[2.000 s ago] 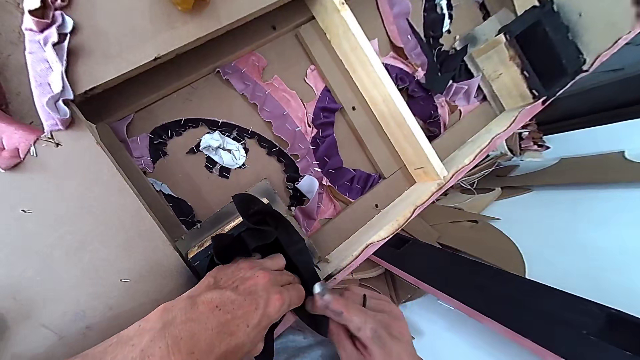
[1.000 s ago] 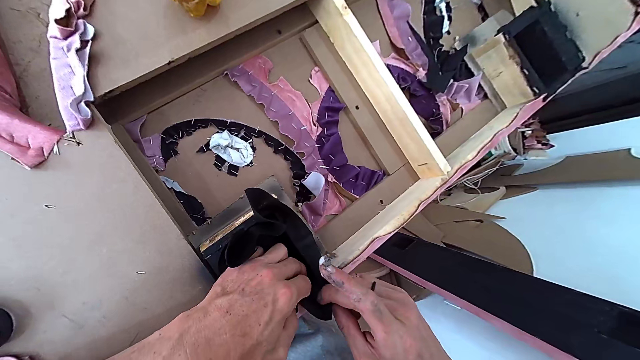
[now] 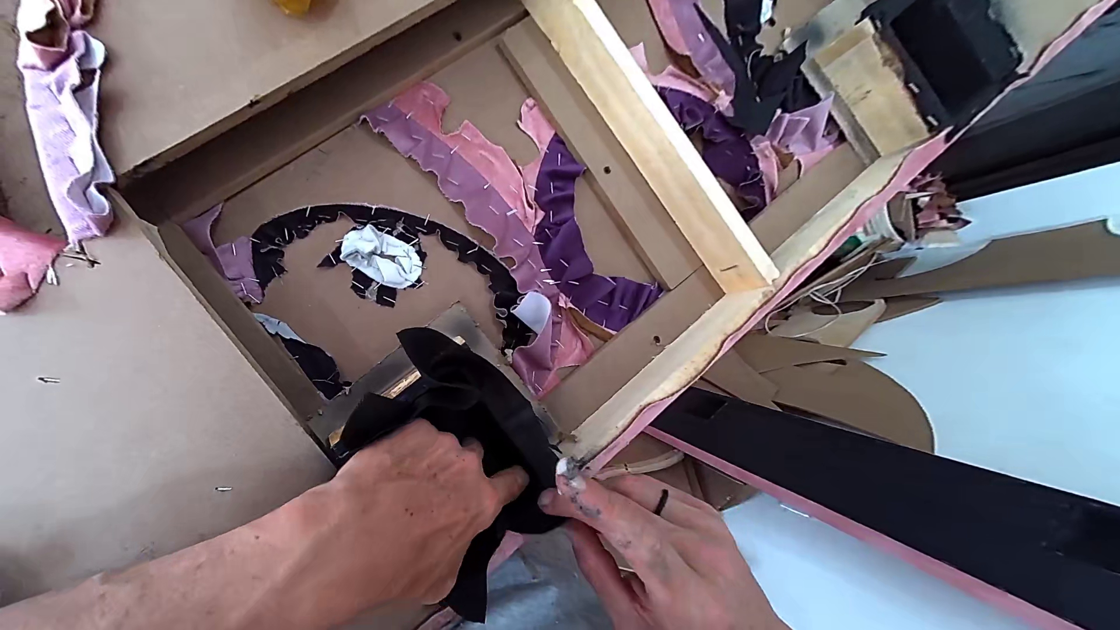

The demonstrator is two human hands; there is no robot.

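Note:
A piece of black fabric [image 3: 516,429] lies bunched over a dark box-like block at the near corner of a wooden frame. My left hand [image 3: 420,507] presses into the fabric, its fingertips partly hidden in the folds. At the frame's corner, my right hand [image 3: 647,542] pinches the fabric's edge between thumb and forefinger; a dark ring is on one finger. Inside the frame, stapled purple fabric [image 3: 560,236], pink fabric [image 3: 472,157] and a curved black fabric strip [image 3: 376,214] lie on the brown board, around a crumpled white cloth [image 3: 381,255].
A pale wooden crossbar [image 3: 656,149] spans the frame. Loose staples [image 3: 223,488] lie on the brown panel [image 3: 131,376] at left. Cardboard offcuts [image 3: 849,394] and a long black panel with pink edging [image 3: 875,507] are at right. A second black-lined recess [image 3: 945,52] is at upper right.
The black fabric has shifted in its folds, and a loose end now hangs below my left hand. Both hands stay at the same corner of the frame.

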